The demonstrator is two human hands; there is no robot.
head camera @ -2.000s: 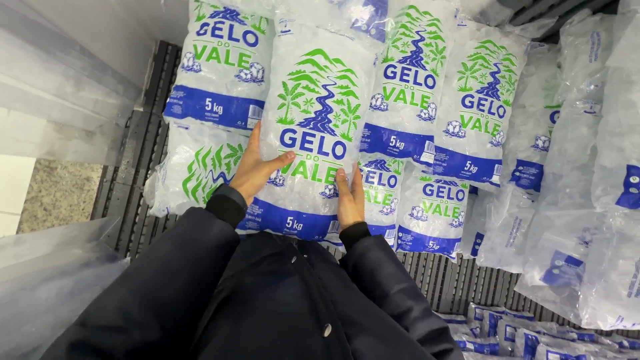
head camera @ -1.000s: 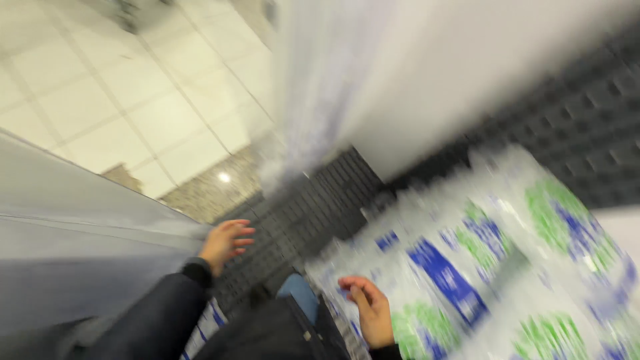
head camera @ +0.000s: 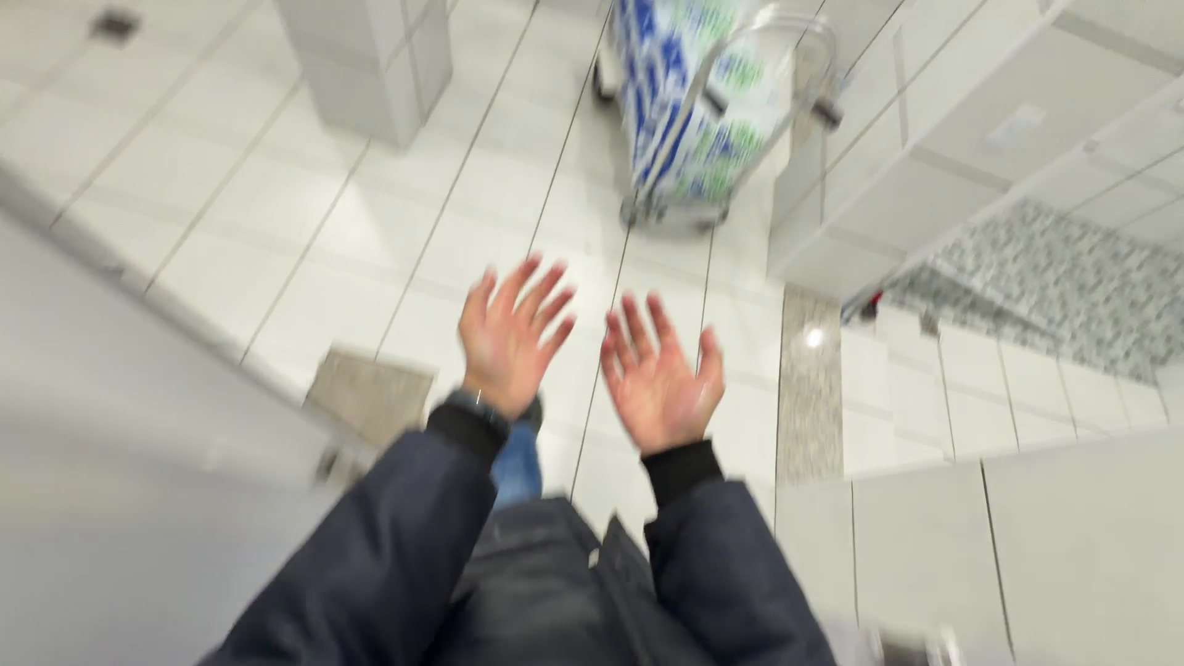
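My left hand (head camera: 509, 333) is raised in front of me with its fingers spread and nothing in it. Beside it, apart, my right hand (head camera: 659, 375) is also empty, palm up, fingers spread. Beyond both hands, at the top of the head view, stands a metal cart (head camera: 678, 217) with a curved tubular handle. Stacked on it are plastic ice bags (head camera: 726, 139) with blue and green print, blurred. Neither hand touches the cart or the bags.
White tiled floor (head camera: 370, 268) surrounds my feet. A tiled pillar (head camera: 370, 74) stands at the upper left, a pale panel (head camera: 139, 444) at the left. Tiled low walls (head camera: 925, 176) run along the right, near a granite strip (head camera: 811, 398).
Two seconds ago both hands were on an ice bag; they are now off it and empty. The view has swung from the bags on dark slatted racks to the tiled floor and cart.
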